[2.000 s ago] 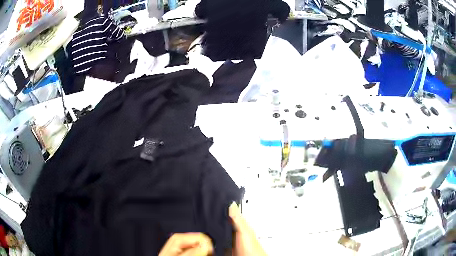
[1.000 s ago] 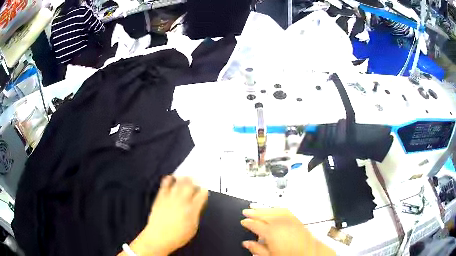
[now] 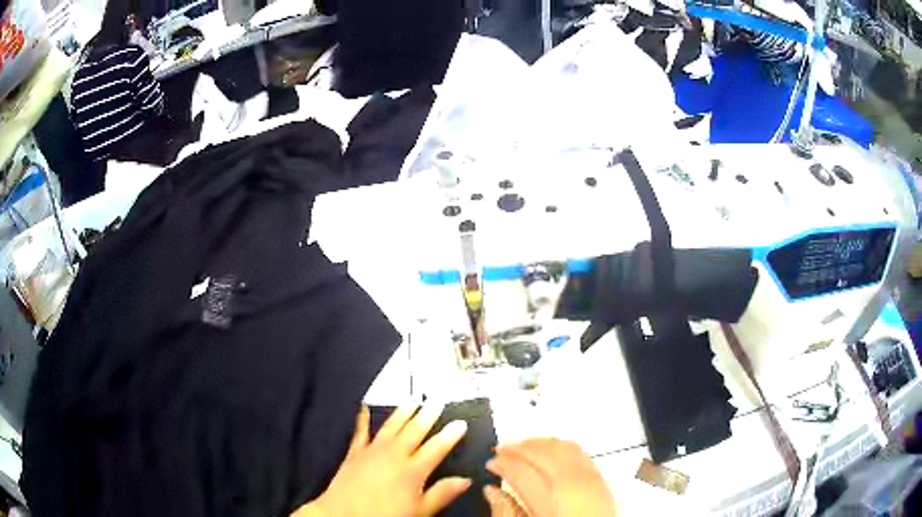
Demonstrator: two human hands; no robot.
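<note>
The black garment [image 3: 192,374] covers the left of the white table, with a small dark label [image 3: 218,303] and a white tab on it. Its right part lies flat in front of the presser foot [image 3: 477,351], not under it. My left hand [image 3: 399,464] rests on the cloth with fingers spread. My right hand [image 3: 551,475] is at the cloth's right edge with its fingers bent together; the fingertips touch the edge, and whether they pinch it is hard to tell. The white sewing machine head [image 3: 404,237] stands behind.
Black cut pieces [image 3: 672,394] lie right of the needle. A black wrap [image 3: 698,286] hangs across the machine arm. A brown scrap [image 3: 662,476] lies near the front edge, and a metal tool [image 3: 814,408] at the right. A person in a striped top [image 3: 113,99] is at the back left.
The view has shifted, and things appear further left. From the near edge, both hands came onto the cloth. The left hand's fingers have since spread toward the right hand, and the cloth's edge has moved nearer the presser foot.
</note>
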